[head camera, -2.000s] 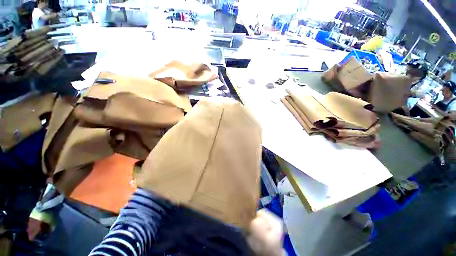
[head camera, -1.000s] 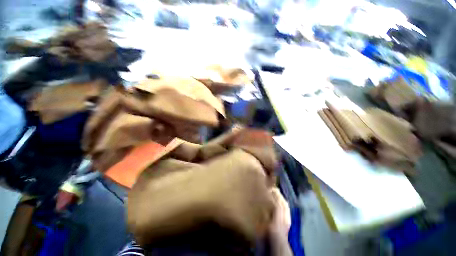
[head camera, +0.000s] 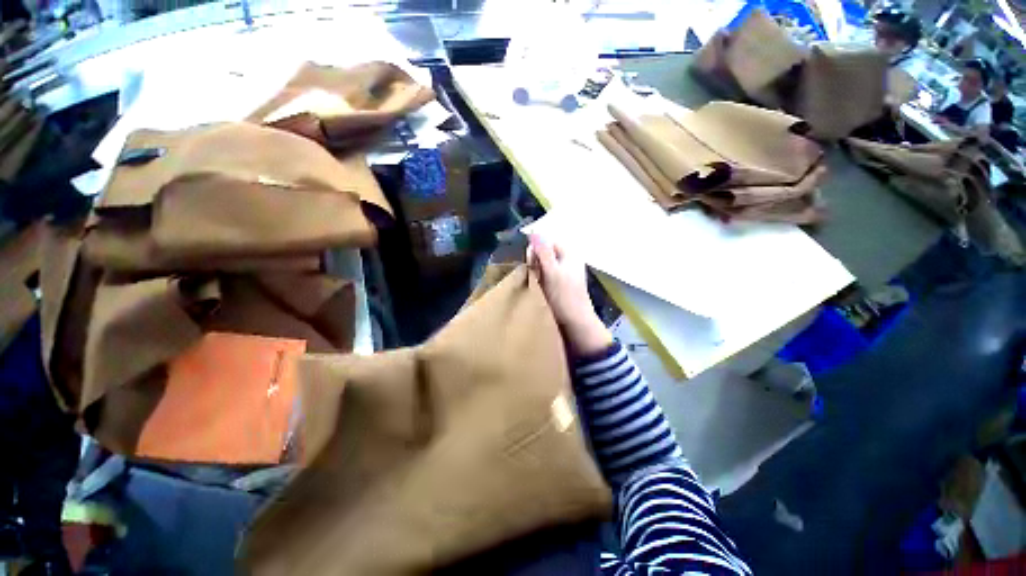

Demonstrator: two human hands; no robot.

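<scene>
A large tan-brown garment panel hangs in front of me at the lower middle, with a soft vertical fold and a small white label near its right edge. My right hand, in a striped sleeve, pinches the panel's upper right corner. My left hand is not visible; the panel may cover it. An orange rectangle lies just left of the panel, on a heap of brown pieces.
A white table with a yellow edge stands at the right, bearing folded brown pieces. A blue bin is below it. More brown pieces and people are at the upper right. A cardboard box stands behind the panel.
The panel has been spread wider and turned, its small label now showing. My right hand has moved up and forward to its top corner. The view has shifted, and the left striped sleeve has gone from sight.
</scene>
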